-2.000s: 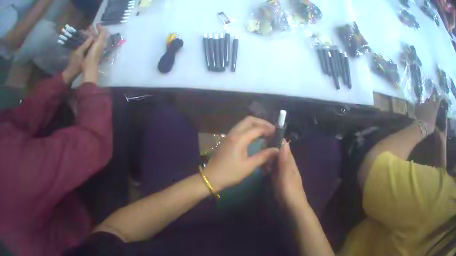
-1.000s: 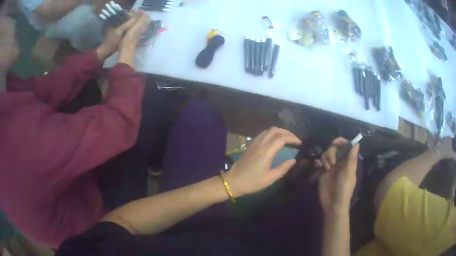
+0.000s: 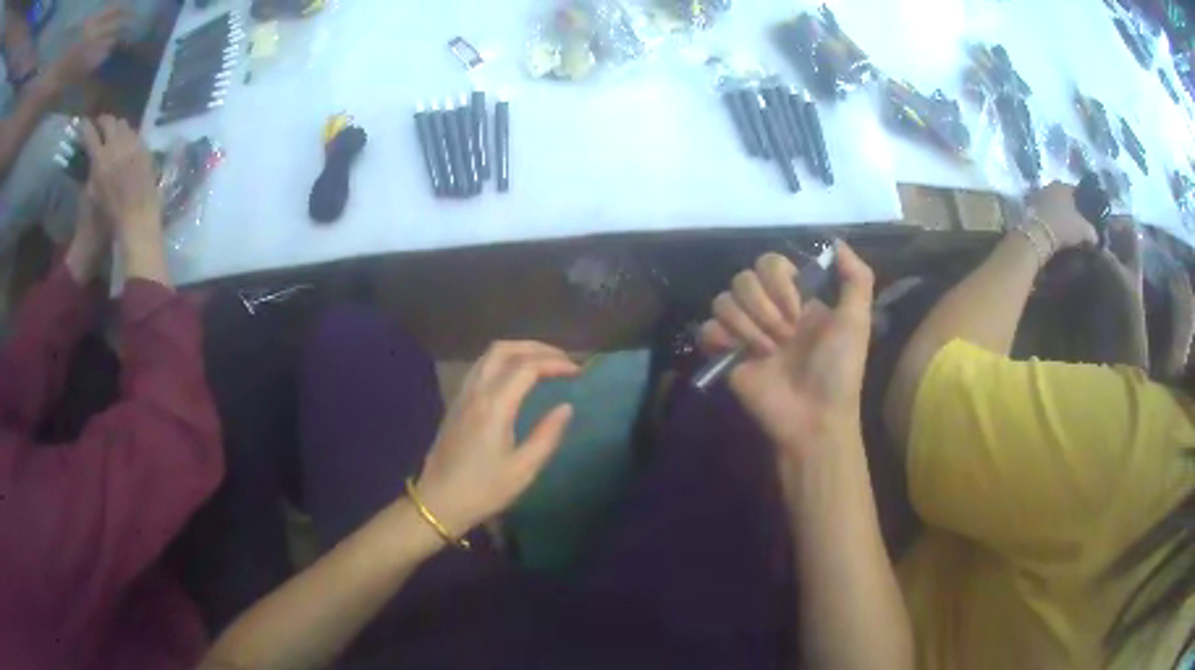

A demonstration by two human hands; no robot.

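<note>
My right hand [image 3: 799, 347] is raised, palm up, at the table's near edge, its fingers closed around a slim dark rod [image 3: 717, 370]. A grey and white end shows by the thumb; whether it is the same rod or a second one I cannot tell. My left hand [image 3: 498, 425], with a gold bangle, is empty over the lap, thumb and fingers apart. On the white table, black rods with white ends [image 3: 452, 147] lie side by side in front. Another group of black rods [image 3: 782, 128] lies farther right.
A black coiled cable [image 3: 337, 173] with a yellow end lies left of the rods. Bagged cable sets [image 3: 819, 52] lie farther back and right. A person in maroon [image 3: 105, 419] sits left, one in yellow [image 3: 1035, 458] right. More rods [image 3: 199, 72] lie far left.
My hands have moved apart. My right hand has turned palm up and lifted with its rod; my left hand has drawn left, empty. The view has shifted.
</note>
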